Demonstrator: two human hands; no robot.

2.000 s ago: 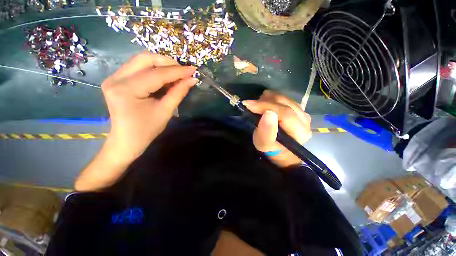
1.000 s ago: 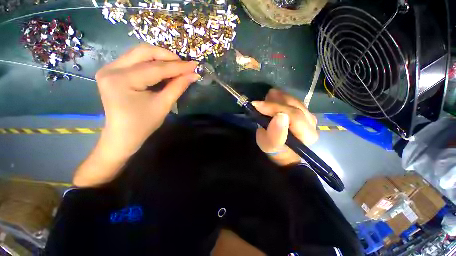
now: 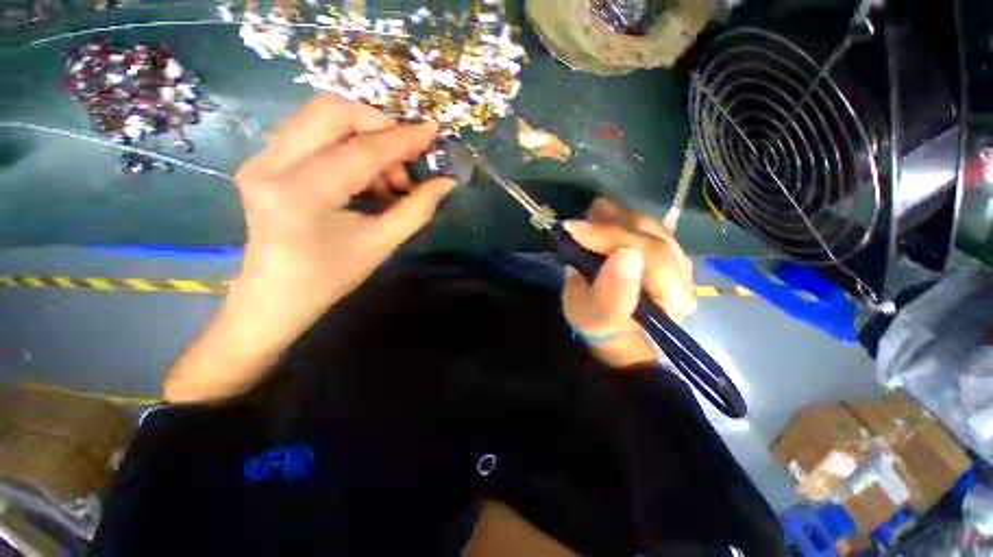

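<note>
My right hand [image 3: 626, 277] grips the soldering iron [image 3: 686, 364] by its black handle; its metal barrel points up-left. The thin tip ends just right of my left fingertips, by a small round clear or silvery disc [image 3: 458, 163]. My left hand [image 3: 327, 207] has thumb and forefinger apart, with a small dark and silvery part [image 3: 437, 159] between them; whether the fingers touch it is unclear. Solder wire [image 3: 131, 148] runs from the left edge to behind my left hand. A pile of white-and-gold components [image 3: 436, 71] lies above my hands. A dark red-black pile [image 3: 136, 93] lies left.
A black fume fan [image 3: 768, 152] with a round wire grille stands right. A round tan bowl [image 3: 566, 44] with silvery filling is at the top, cut by the frame edge. A brown scrap [image 3: 541, 141] lies right of the pile. Cartons [image 3: 860, 435] are on the floor, lower right.
My left thumb and forefinger, earlier pinched together at the iron tip, have parted. The iron and my right hand have shifted slightly right in the view.
</note>
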